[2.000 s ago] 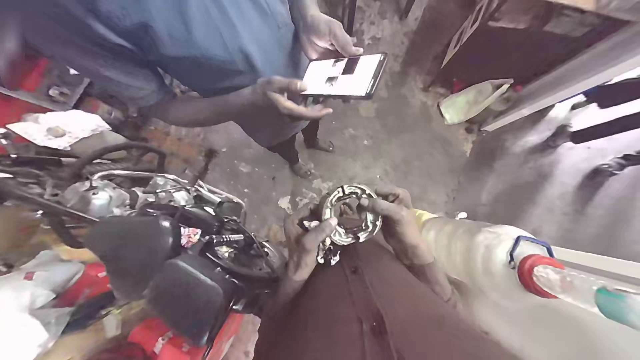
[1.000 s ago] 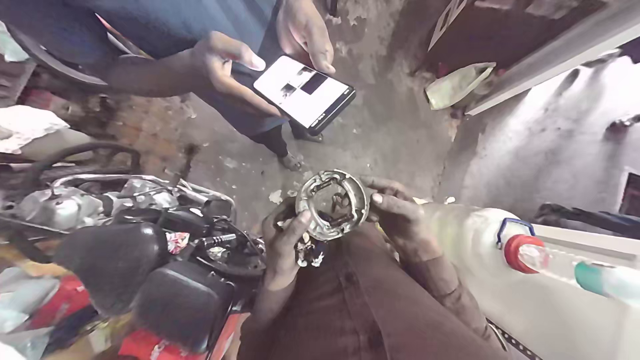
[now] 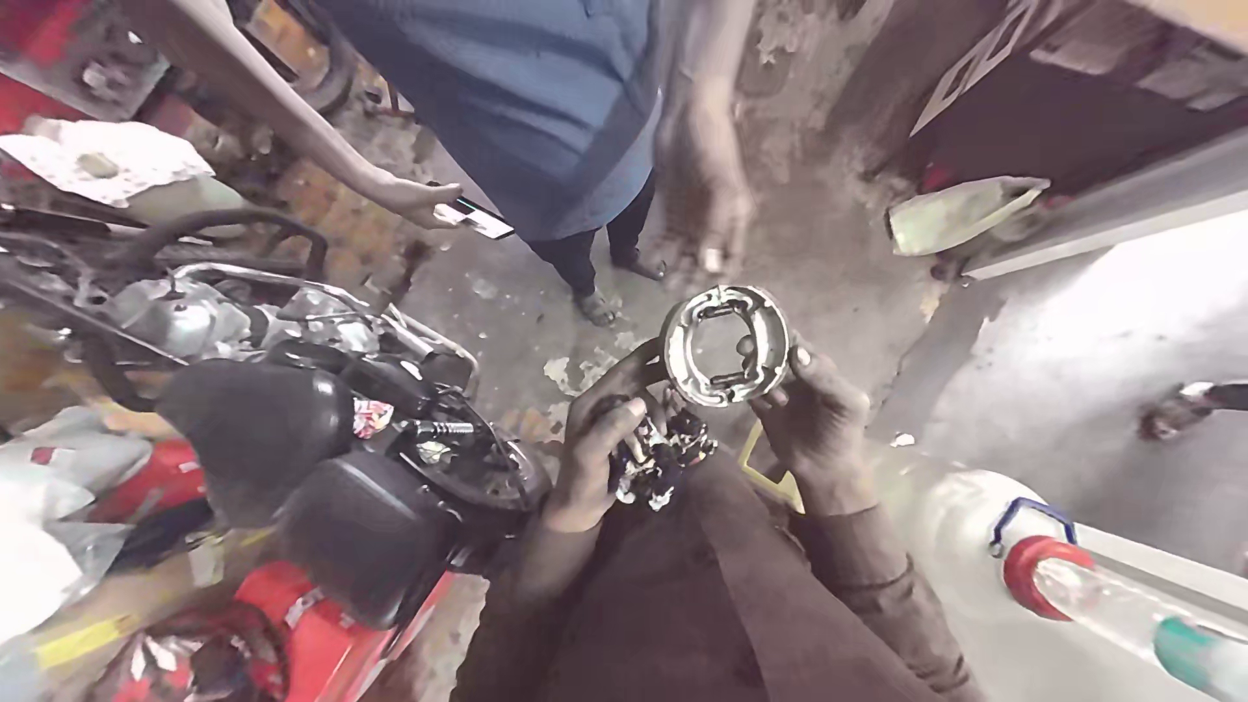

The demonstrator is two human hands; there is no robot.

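Note:
A ring-shaped pair of drum brake shoes (image 3: 680, 359) with springs across its middle is held up in front of my torso. My right hand (image 3: 817, 419) grips its right and lower edge, thumb on the rim. My left hand (image 3: 603, 439) is closed around a dark, crumpled bundle (image 3: 665, 453) with light patches, too unclear to name. Fingers of my left hand lie behind the ring's left edge; whether they touch it, I cannot tell.
Facing me, a person in a blue shirt (image 3: 546, 117) holds a phone (image 3: 480, 218), the other hand (image 3: 710, 205) just above the ring. A motorcycle with a black seat (image 3: 263, 429) stands left. A large white container (image 3: 960, 517) and a clear bottle (image 3: 1111, 590) are at right.
The other person has lowered the phone toward the left, now in one hand, and the other hand has come down near the brake shoes. The bundle in my left hand shows more fully.

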